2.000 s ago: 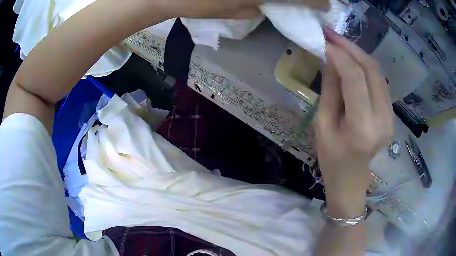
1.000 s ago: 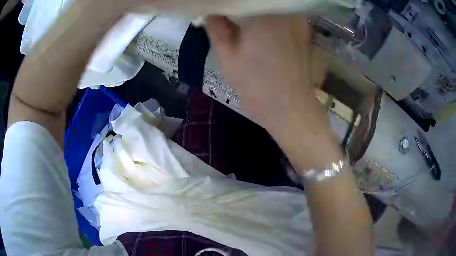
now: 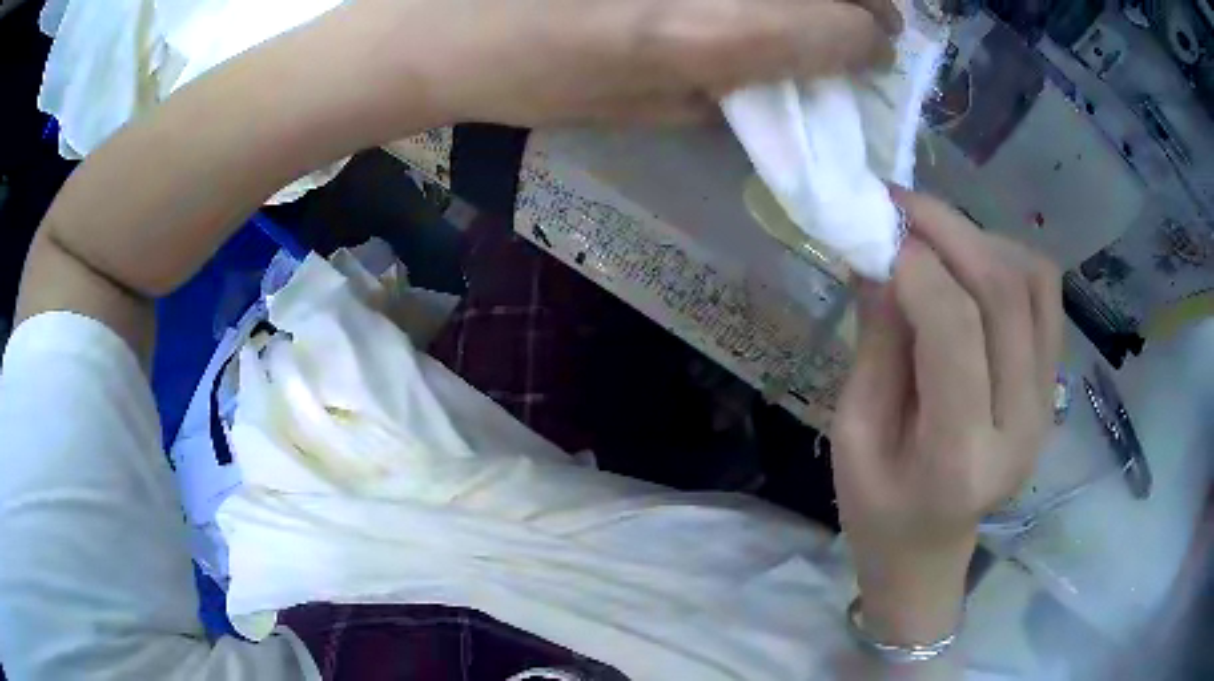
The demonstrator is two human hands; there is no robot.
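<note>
A small white cloth piece point(image 3: 812, 160) is held up over the machine bed at the upper right. My left hand point(image 3: 799, 47) reaches across the top of the picture and holds the upper end of the piece; its fingertips are partly hidden. My right hand point(image 3: 952, 346), with a bracelet at the wrist, pinches the lower tip of the piece between thumb and fingers. Thin thread ends stick out beside the cloth's right edge. The needle area is mostly hidden behind the hand and cloth.
A large cream-white garment bundle point(image 3: 493, 532) lies over the lap on dark red plaid cloth point(image 3: 499, 319). A blue bin point(image 3: 193, 313) stands at left. The speckled machine edge point(image 3: 639, 286) has a black strap point(image 3: 486, 162) across it. Dark thread snips point(image 3: 1116, 428) lie at right.
One second ago my right hand was further left with the machine's cream-rimmed opening showing beside it. It has moved right and now pinches the cloth tip, and my left hand is lower.
</note>
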